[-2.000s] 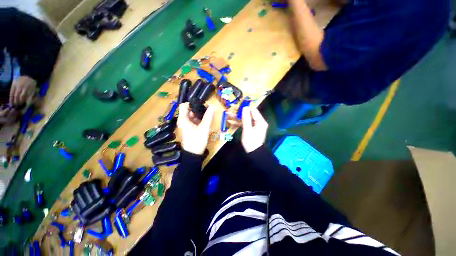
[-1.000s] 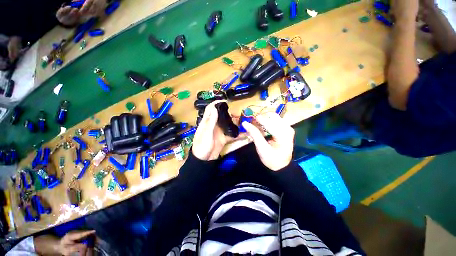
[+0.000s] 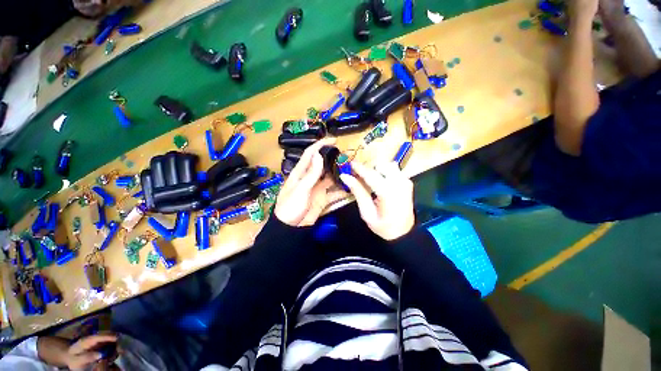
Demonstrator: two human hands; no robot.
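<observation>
My left hand holds a black housing above the bench's near edge, mostly hidden by the fingers. My right hand grips a blue battery at the housing's open side, with thin wires and a small green circuit board beside it. How far the battery sits inside the housing cannot be told. Just beyond my hands lie several black housings and another housing with a white-faced part on it.
The tan bench bears piled housings and wired blue batteries at left. A green conveyor belt carries housings behind it. A person in dark blue sits at right, another person's hands show lower left. A blue stool stands at right.
The view has swung round along the bench. My right hand has come in to the housing with the blue battery, and my left hand has raised the housing from the pile.
</observation>
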